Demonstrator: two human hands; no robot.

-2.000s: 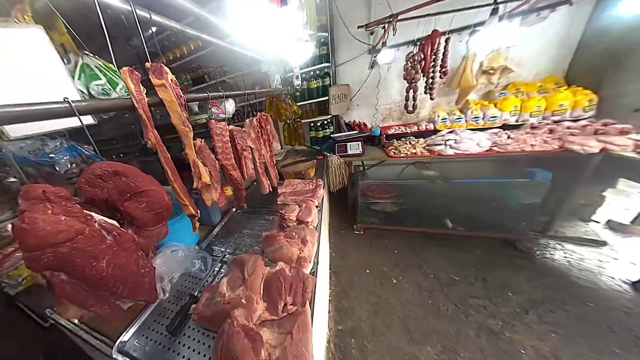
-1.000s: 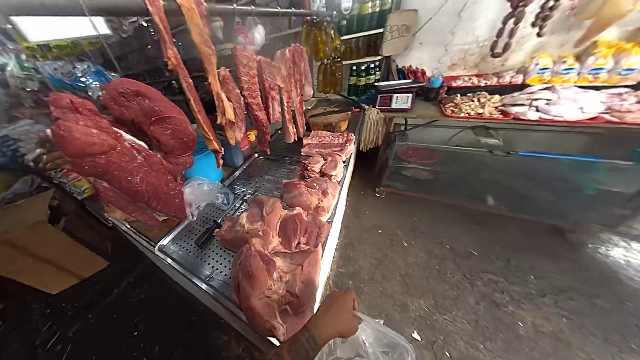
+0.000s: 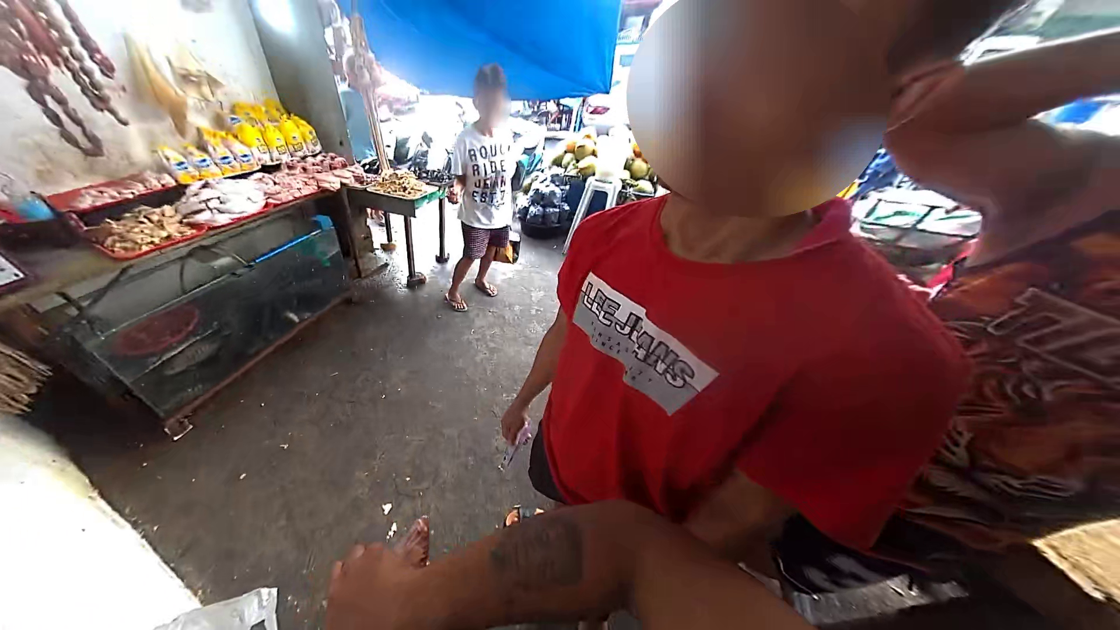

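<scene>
My right hand (image 3: 372, 582) is at the lower left of the head view, blurred, its back towards me. Its tattooed forearm crosses the bottom of the view, passing low in front of a person in a red T-shirt (image 3: 744, 350). Just left of the hand, at the bottom edge, lies part of a pale plastic bag (image 3: 232, 610). Whether my fingers hold the bag is hidden. My left hand is out of view. The person's lowered hand (image 3: 516, 422) holds a thin pale purple item.
At left, a counter with a glass tank (image 3: 219, 324) bears a red tray of poultry pieces (image 3: 149, 232) and yellow packs (image 3: 262, 140). Beyond stand a small table (image 3: 407, 203), another person in a white shirt (image 3: 486, 175) and a white stool (image 3: 595, 197). A pale surface (image 3: 79, 525) edges the lower left.
The view has swung far to the right, away from the hanging meat. One second ago my hand was by the meat tray with a clear plastic bag at its fingers.
</scene>
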